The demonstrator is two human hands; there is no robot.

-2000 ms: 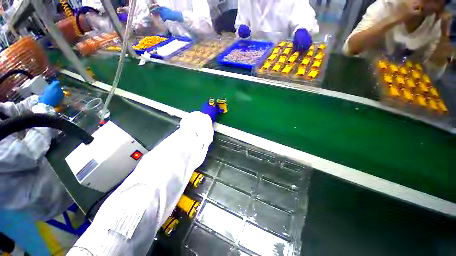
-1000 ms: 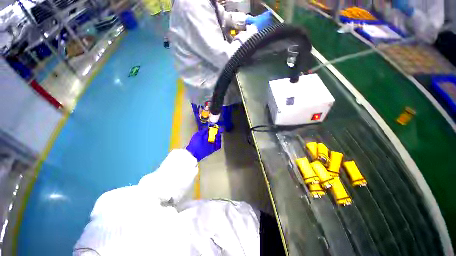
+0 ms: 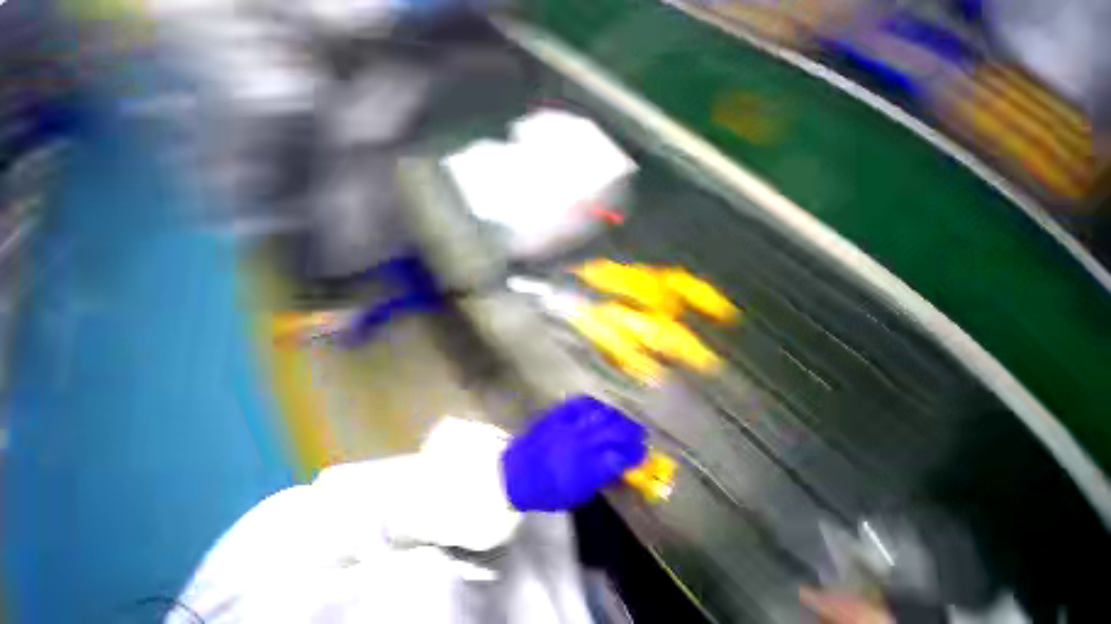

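Observation:
The view is strongly blurred by motion. My left hand, in a blue-purple glove, is closed at the near edge of the bench. A yellow housing sticks out at its fingertips, over the bench mat. A group of yellow housings lies in the tray area, beyond my left hand. Part of my bare right hand shows at the bottom edge, right of centre, cut off and blurred. A thin pale streak is just above it; whether the right hand holds it cannot be told.
A white box with a red switch stands on the bench beyond the housings. The green conveyor runs behind its pale rail and carries a blurred yellow part. Another person's blurred white clothing and blue floor are at the left.
My left hand has moved from the hose end beside the bench to the bench's near edge, with a yellow housing. The view has swung right, and part of my right hand now shows.

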